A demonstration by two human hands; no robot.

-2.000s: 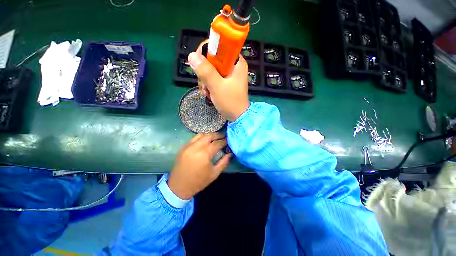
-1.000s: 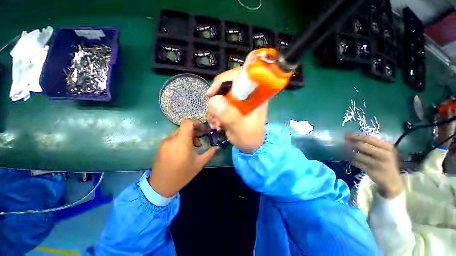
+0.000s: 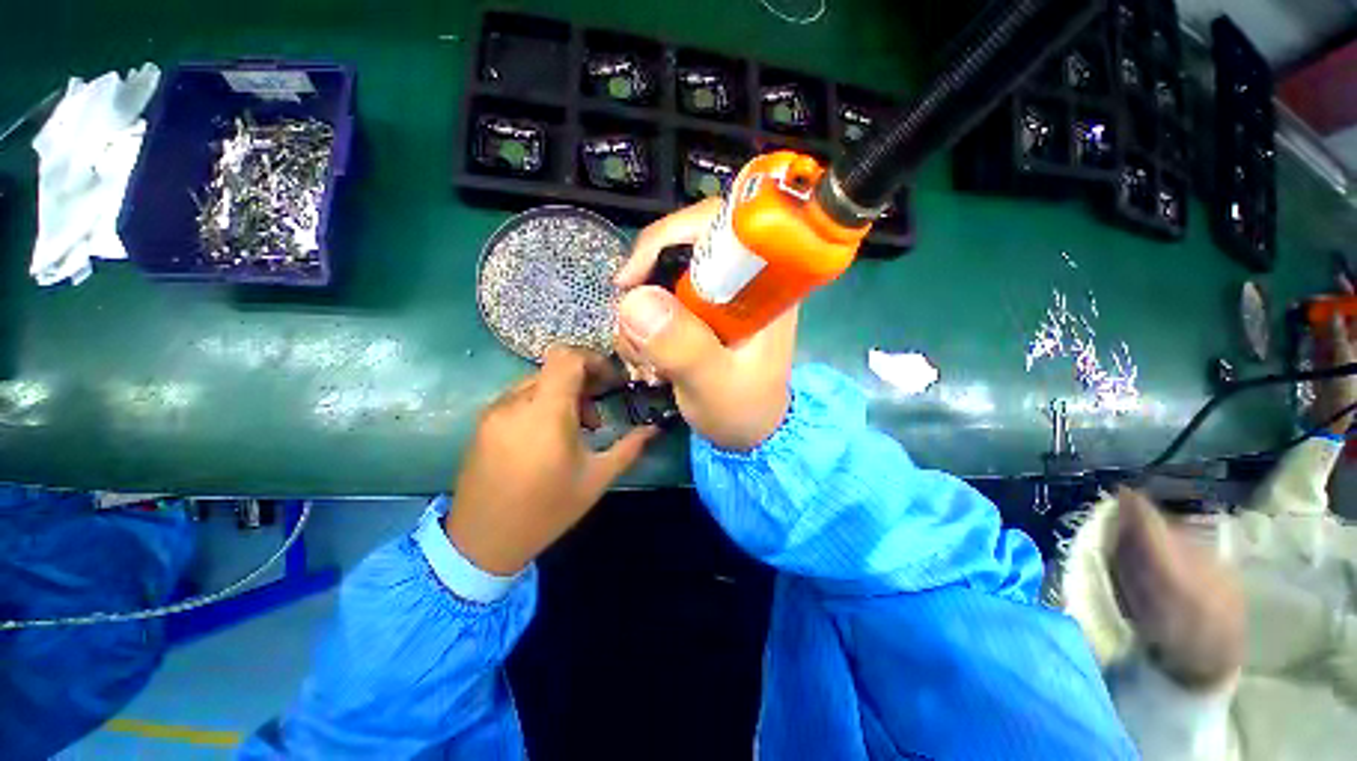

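Note:
My right hand (image 3: 729,350) grips the orange electric screwdriver (image 3: 774,245), tilted with its thick black cord rising to the upper right. Its tip is hidden behind my fingers, over the small black housing (image 3: 643,403). My left hand (image 3: 524,454) holds the housing between its fingertips at the mat's near edge, just below the round screw dish (image 3: 554,283). Fingers cover much of the housing. The black parts tray (image 3: 584,107) lies behind the dish, with units in most visible pockets and an empty-looking pocket at the upper left.
A dark blue bin (image 3: 167,223) of silvery metal pieces and white crumpled cloth (image 3: 90,171) lie at left. More black trays (image 3: 994,156) stand at upper right. A white scrap (image 3: 903,370) and scattered silvery strips (image 3: 1094,364) lie at right. A neighbour's blurred hand (image 3: 1176,587) is at lower right.
The screwdriver has moved from over the tray down to the housing, and its body now tilts right. Since the middle frame, the neighbour's hand has moved back from the strips.

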